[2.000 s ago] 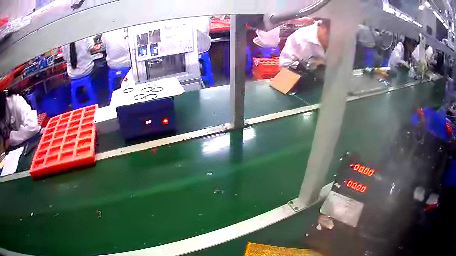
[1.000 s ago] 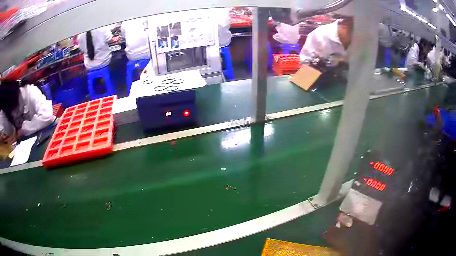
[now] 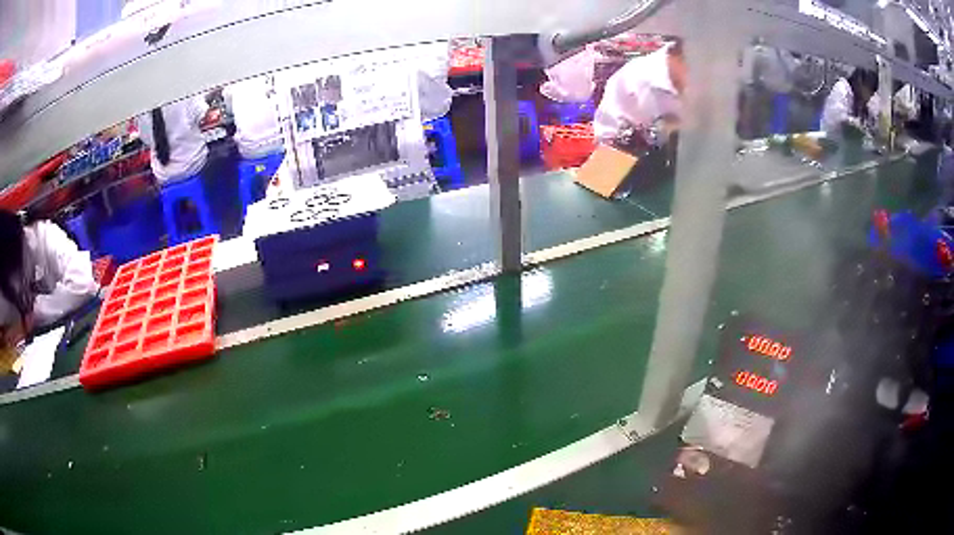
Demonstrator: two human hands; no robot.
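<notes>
Neither of my hands is in the picture. Nearest in front of me, a shiny gold sheet (image 3: 591,522) shows only its top strip at the bottom edge; the rest is cut off. Up and to its right stands a black unit (image 3: 741,361) with two rows of red digits. A whitish label or card (image 3: 728,429) is below the digits, with a small pale piece (image 3: 693,462) beside it. The lower right is dark and blurred.
A green belt (image 3: 345,418) with pale rails crosses the view. A grey post (image 3: 685,251) rises at its near rail. Beyond are a red compartment tray (image 3: 152,313), a dark blue box (image 3: 319,256), a brown board (image 3: 606,170) and people in white smocks (image 3: 638,94).
The view has shifted, so the scene lies further left and slightly lower than one second ago. The gold sheet shows a little less. No hand has appeared.
</notes>
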